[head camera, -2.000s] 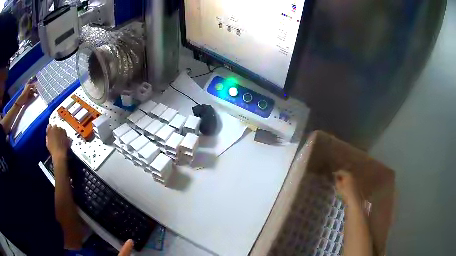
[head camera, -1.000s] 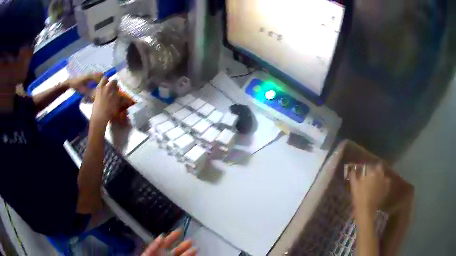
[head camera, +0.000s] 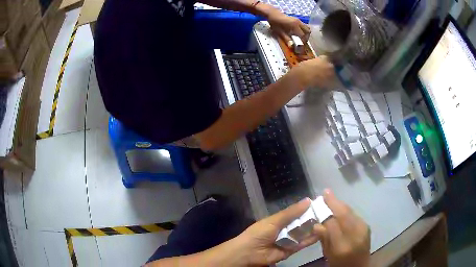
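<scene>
My left hand (head camera: 269, 237) holds a short row of white plastic housings (head camera: 301, 225) between thumb and fingers, over the front edge of the desk. My right hand (head camera: 347, 232) is against the right end of that row, with its fingers around a white housing (head camera: 321, 208). Stacked white housings (head camera: 355, 125) stand in stepped rows on the white desk (head camera: 344, 193), beyond my hands.
A coworker (head camera: 156, 73) sits left on a blue stool (head camera: 151, 161), hands at the orange jig (head camera: 298, 55). A keyboard (head camera: 271, 156) lies before them. The silver duct (head camera: 365, 39), control panel (head camera: 420, 151) and monitor (head camera: 454, 94) stand right. The carton (head camera: 417, 240) is lower right.
The view has swung left. My right hand has left the carton and met my left hand, both now with white housings. The coworker's hands are at the jig, which is back down.
</scene>
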